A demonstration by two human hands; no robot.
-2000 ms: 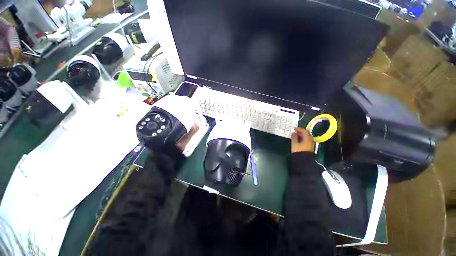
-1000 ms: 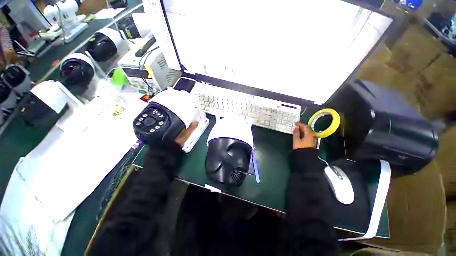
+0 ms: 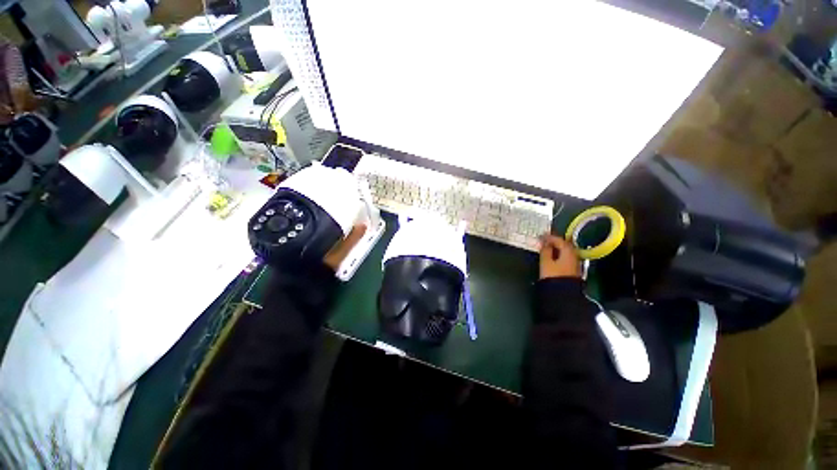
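Observation:
My left hand (image 3: 347,248) is on a white dome camera (image 3: 292,223) at its bracket side, most of the hand hidden behind the housing. The black lens face with round LEDs points left and up. A second dome camera (image 3: 422,280) stands on the green mat just right of it, black ball toward me. My right hand (image 3: 559,258) rests at the right end of the off-white keyboard (image 3: 454,200), beside the tape roll; its fingers are bent and I cannot tell if they hold anything. The monitor (image 3: 514,83) shows a glaring white screen.
A blue-purple stick (image 3: 470,310) lies right of the near camera. A yellow tape roll (image 3: 596,232), a white mouse (image 3: 622,346) and a bulky black box (image 3: 725,248) are at right. More dome cameras (image 3: 147,128) line the left bench near white sheeting (image 3: 101,312). Cartons (image 3: 762,128) stand at right.
The monitor went from dark to bright white. Both hands and both near cameras have hardly moved.

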